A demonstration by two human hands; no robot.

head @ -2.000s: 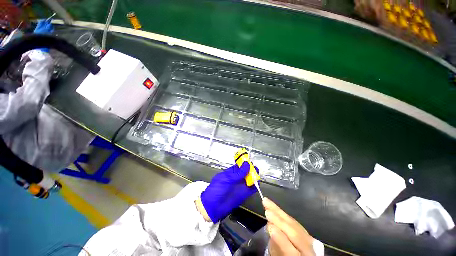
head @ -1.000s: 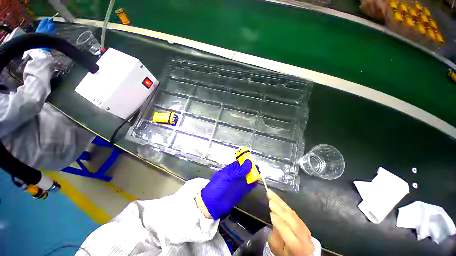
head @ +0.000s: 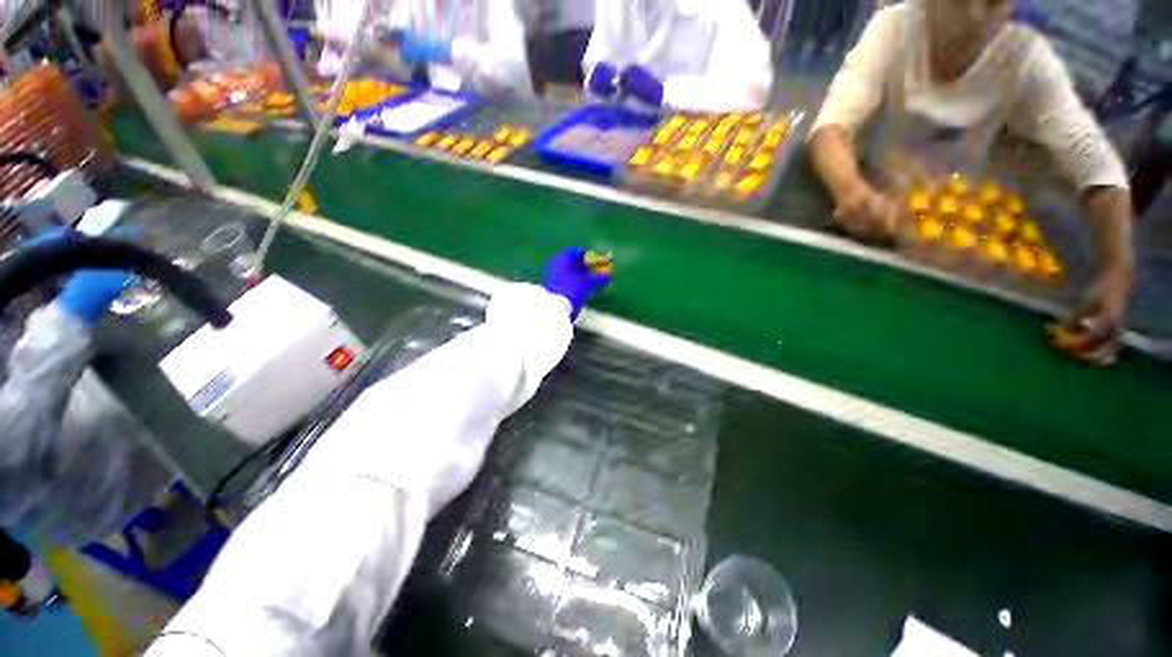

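My left hand [head: 572, 279], in a blue-purple glove, is stretched out over the near edge of the green conveyor belt [head: 797, 306]. It holds a yellow-and-black part [head: 598, 264] at its fingertips. My right hand is out of the picture. The clear blister tray [head: 585, 481] lies on the dark bench, partly hidden under my left sleeve. The tray spot where a yellow part lay before is covered by the sleeve.
A white box [head: 264, 359] with a red switch and black hose [head: 122, 257] stands left. A clear cup [head: 745, 610] and a wipe's corner [head: 932, 639] are at the lower right. Across the belt, people handle trays of yellow parts [head: 713, 148]. Another worker's sleeve [head: 52, 398] is at left.
The view has tilted up. My left hand has moved from the tray's front edge out to the belt, with a yellow part in it. My right hand and its swab have left the picture.
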